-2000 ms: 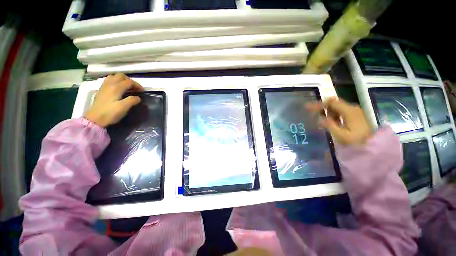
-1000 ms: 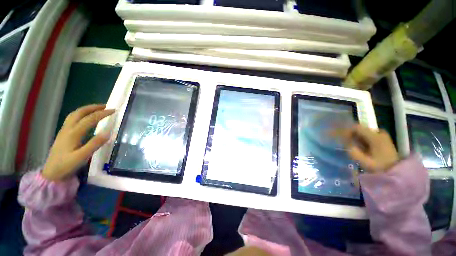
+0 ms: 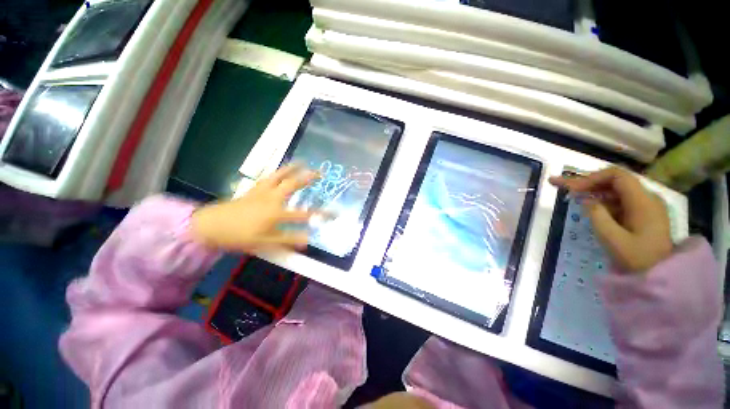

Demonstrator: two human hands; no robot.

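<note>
A white foam tray (image 3: pixel 364 283) lies slanted before me with three tablets. The left tablet (image 3: pixel 352 152) shows clock digits under shiny film. The middle tablet (image 3: pixel 464 216) has a bright, glaring screen and a blue tab at its lower left corner. The right tablet (image 3: pixel 572 287) shows a grey screen with small icons, partly under my right hand. My left hand (image 3: pixel 256 214), blurred, is over the left tablet's lower left part, fingers spread and empty. My right hand (image 3: pixel 628 212) is over the right tablet's upper part, holding nothing, fingers bent and apart; contact cannot be told.
A stack of white trays (image 3: pixel 480 64) stands beyond the working tray. Another stack (image 3: pixel 172 88) with one red layer and dark tablets is at left. A red-edged box (image 3: pixel 232 299) is below the bench. A yellowish-green wrapped post (image 3: pixel 692 160) is at right.
The view has turned, so the tray appears more slanted. My left hand has moved from the tray's left edge over the left tablet. The right tablet's screen now shows icons.
</note>
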